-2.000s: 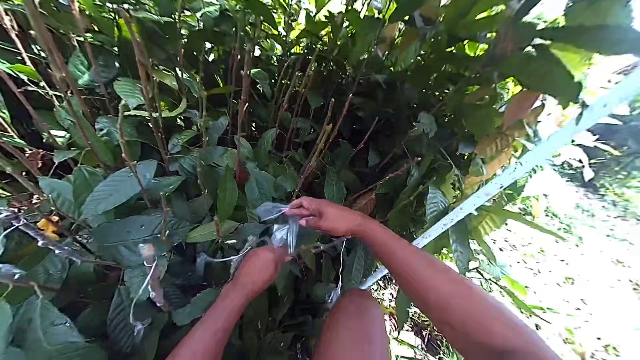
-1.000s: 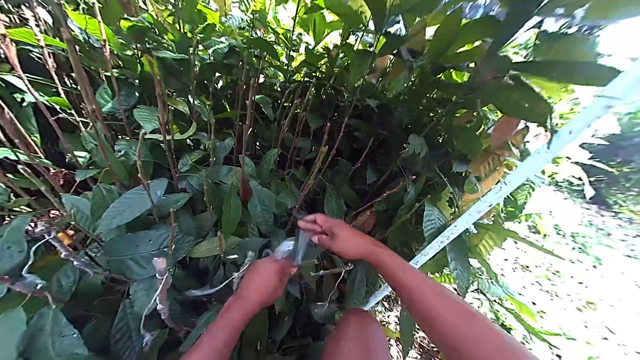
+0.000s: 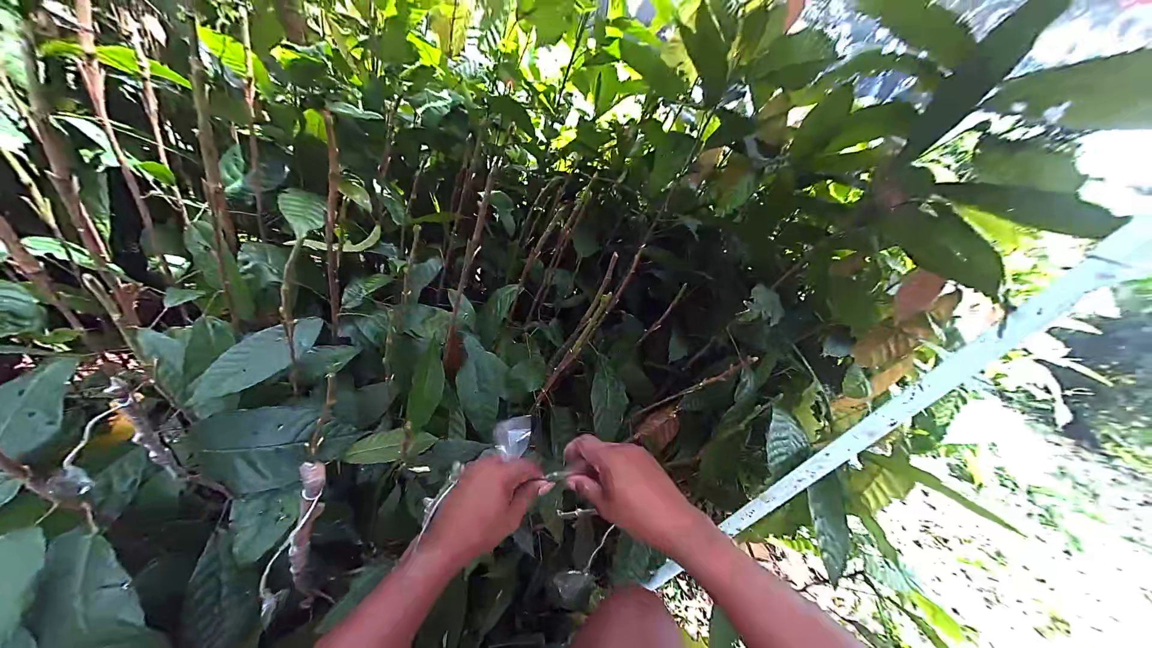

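Note:
My left hand (image 3: 490, 504) pinches a piece of clear plastic film (image 3: 513, 436), whose loose end sticks up above the knuckles. Close to its right is my right hand (image 3: 630, 490), thumb and fingers pinched together. A thin strand or twisted bit of film (image 3: 560, 475) spans the short gap between the fingertips of both hands. Below my right hand a string leads down to a small clear plastic wrap (image 3: 572, 587). To the left, a plant stem wrapped in plastic film (image 3: 306, 531) has a pale string hanging beside it.
Leafy plants with upright brown stems (image 3: 333, 225) fill the view ahead. Another wrapped stem (image 3: 148, 436) stands at the left. A pale, speckled pole (image 3: 900, 405) slants across the right side, with sunlit ground (image 3: 1062, 531) beyond. My knee (image 3: 628, 619) is at the bottom.
My fingertips have come from overlapping on the bunched film to slightly apart, with a thin strand between them. The film end now stands up above my left hand.

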